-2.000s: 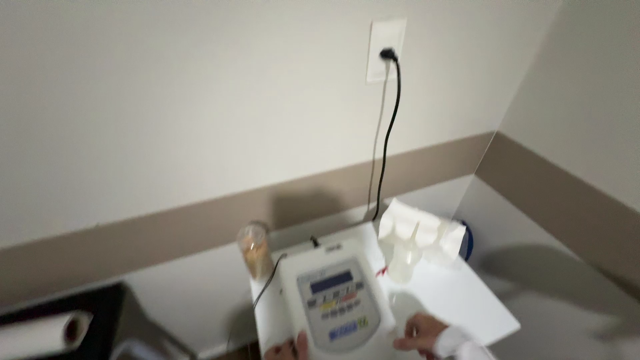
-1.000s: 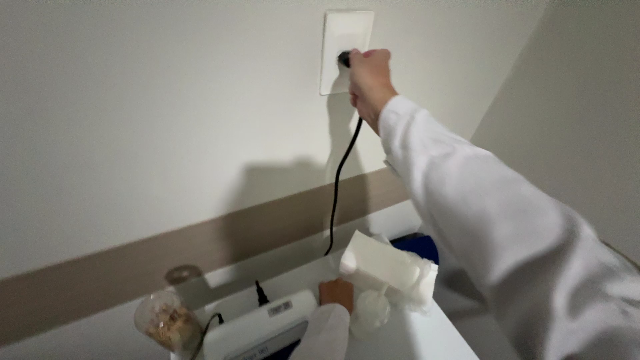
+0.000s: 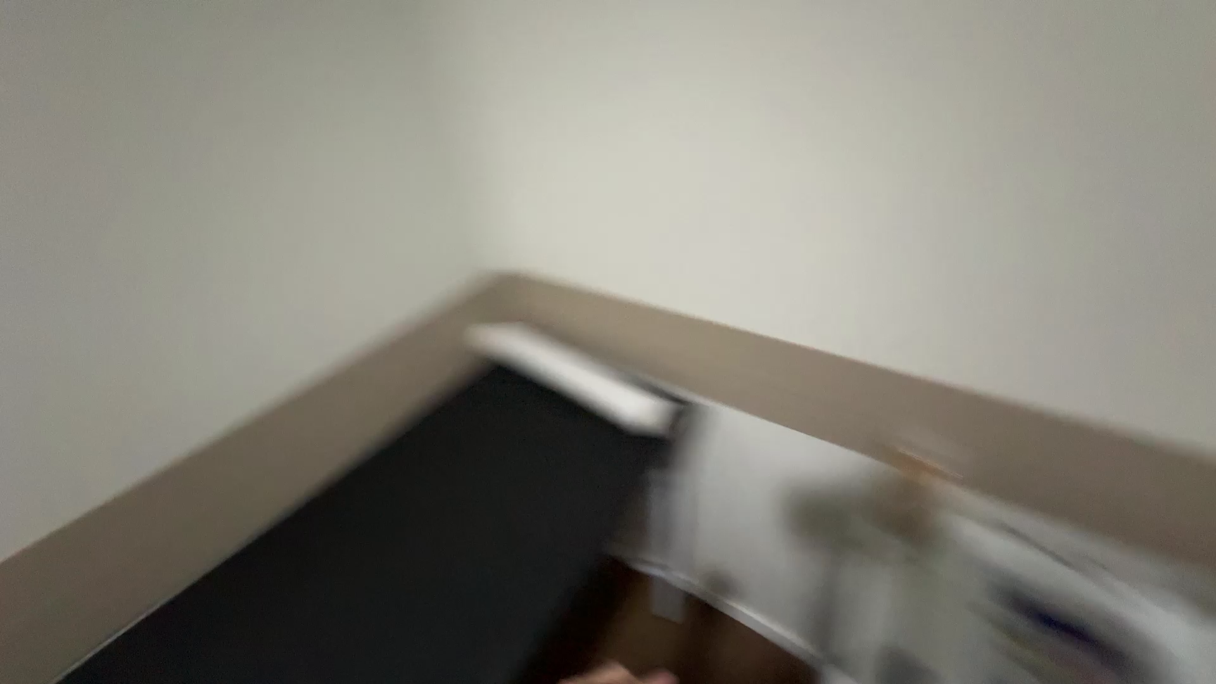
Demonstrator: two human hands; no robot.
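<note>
Strong blur covers the head view. A small part of one hand shows at the bottom edge, right of the black padded surface; which hand it is and what it holds cannot be told. At the lower right the white device (image 3: 1073, 617) with its dark display is smeared, and a clear container with tan contents (image 3: 912, 489) stands behind it. The wall outlet and its black plug are outside the view.
A long black surface, probably a treatment table (image 3: 408, 532), fills the lower left, with a white paper roll (image 3: 575, 375) across its far end. Walls with a brown band (image 3: 760, 356) meet at a corner behind. Brown floor (image 3: 655, 622) shows between the table and the device.
The view has swung far to the left. One second ago a hand was at the plug in the wall outlet and the other was beside the device; neither spot is visible now.
</note>
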